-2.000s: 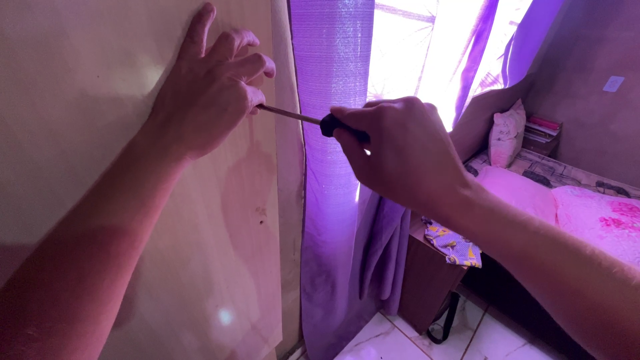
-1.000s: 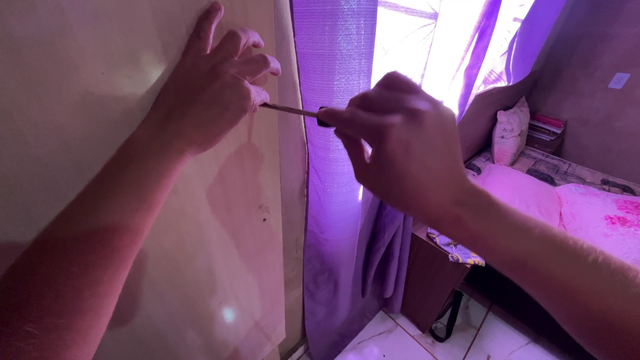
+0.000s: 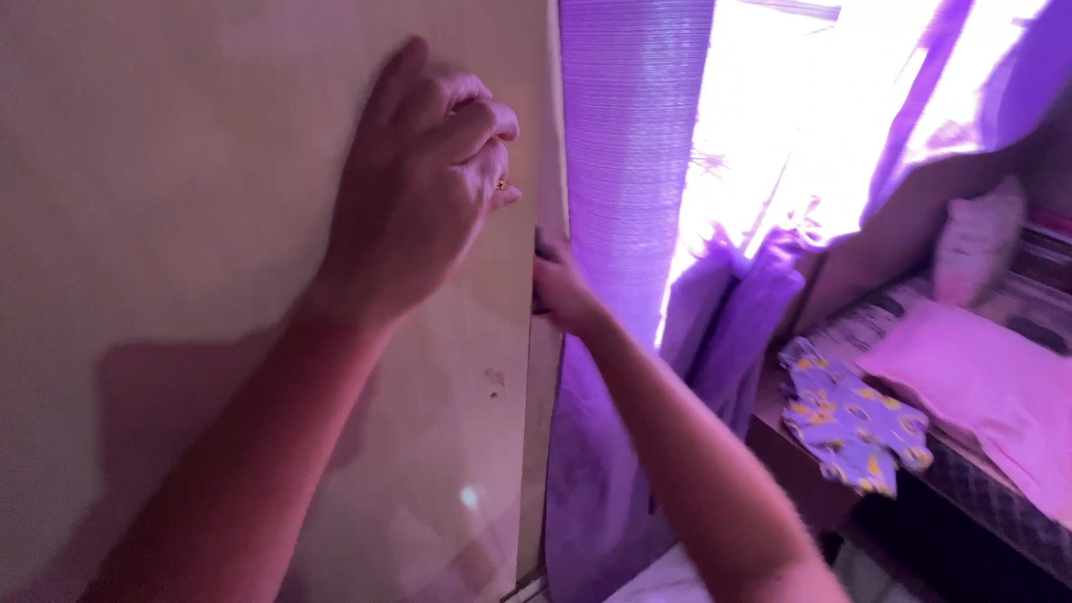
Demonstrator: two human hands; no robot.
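My left hand lies against a pale wooden panel near its right edge. Its fingers are curled, and a small brass-coloured screw head shows between thumb and fingers. My right hand reaches to the panel's edge, lower and to the right, its fingertips partly hidden behind that edge. Something dark shows by those fingers, but blur and the panel hide what it is. Below the hands, a small hole marks the panel's face.
A purple curtain hangs just right of the panel, before a bright window. Farther right stands a bed with a pink pillow and an upright pillow. A patterned purple cloth hangs over a dark wooden surface.
My right hand has left the spot by my left fingertips, where it held a screwdriver against the panel, and has moved down to the panel's edge. My left hand stays on the panel. The view has shifted.
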